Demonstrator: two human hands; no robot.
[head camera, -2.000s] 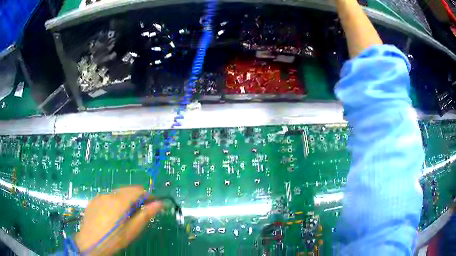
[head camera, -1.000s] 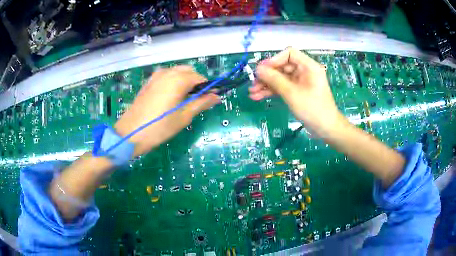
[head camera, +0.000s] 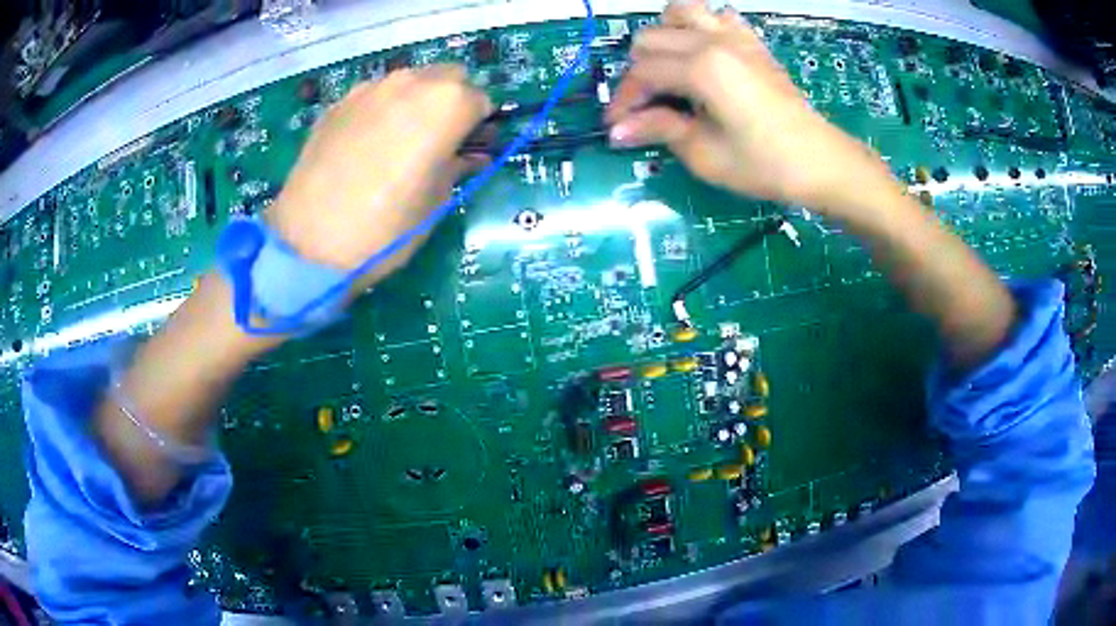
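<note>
A large green circuit board (head camera: 514, 324) lies in front of me. My left hand (head camera: 386, 165), with a light-blue wrist strap (head camera: 288, 275), holds thin black leads (head camera: 557, 141) over the board's far part. My right hand (head camera: 722, 110) pinches the same leads from the right; its fingertips are partly hidden. Another black lead with white ends (head camera: 728, 259) lies on the board, right of the middle. Red capacitors (head camera: 622, 426) and yellow capacitors (head camera: 731, 472) stand on the nearer part of the board.
A blue ground cord (head camera: 539, 116) runs from the strap across my left hand to the top edge. A silver-white rail (head camera: 245, 80) borders the board's far side. Dark bins are cut off at the top left. Pale square parts (head camera: 450, 597) sit along the near edge.
The view has shifted, so the far bins have mostly left the picture. My right hand has come back from the far bins to the board. Both hands now hold the black leads.
</note>
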